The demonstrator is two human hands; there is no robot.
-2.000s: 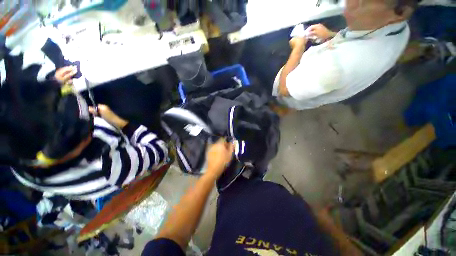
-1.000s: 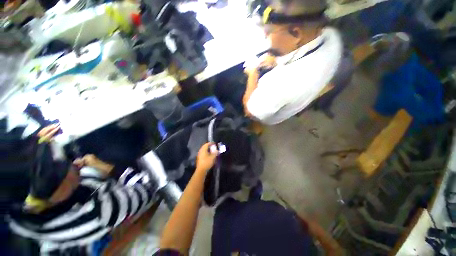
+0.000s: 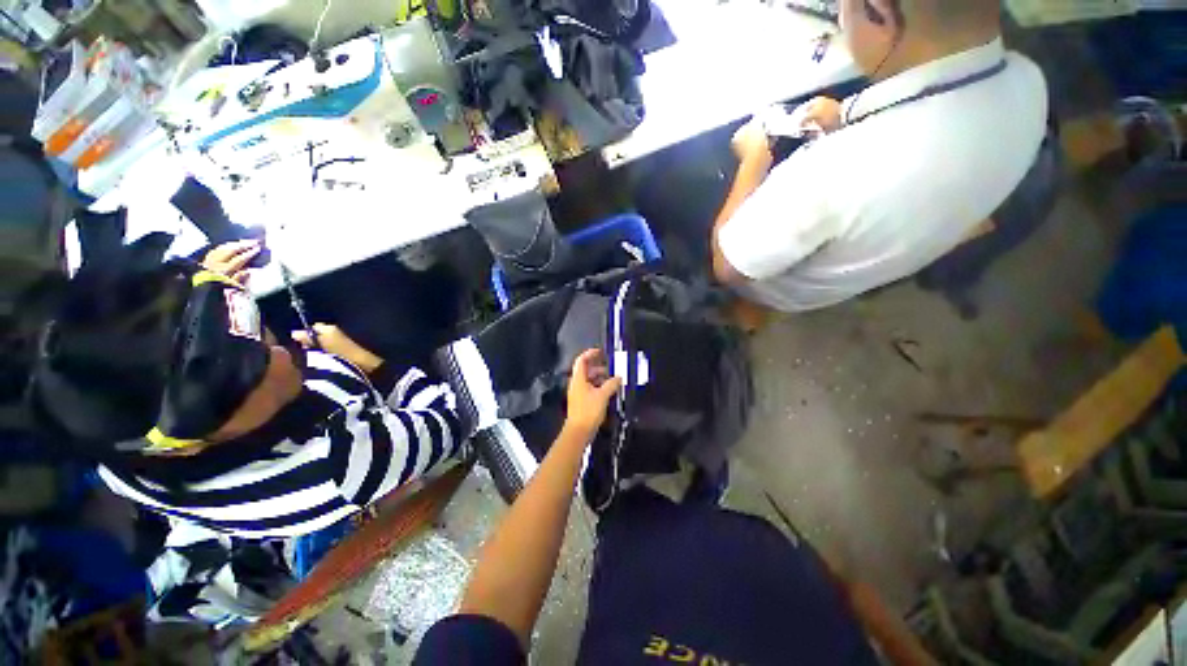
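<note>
Dark grey and black garments (image 3: 690,390) lie heaped over a blue crate (image 3: 609,234) in front of me. A white trim line runs down the heap, with a small white label (image 3: 639,368) beside it. Broad white bands (image 3: 471,384) show on the cloth at the left. My left hand (image 3: 594,386) is bare and lies on the heap, its thumb and fingers closed at the trimmed edge, just left of the label. Part of my right arm shows at the bottom right, but its hand is out of the picture.
A person in black-and-white stripes (image 3: 313,449) sits close at the left. A person in a pale shirt (image 3: 898,182) sits at the upper right. A sewing machine (image 3: 306,111) stands on a white table. A wooden plank (image 3: 1093,416) is at the right.
The view has shifted and become sharper. My left hand stays at the trimmed edge; the label that showed at its fingertips now lies flat just to their right.
</note>
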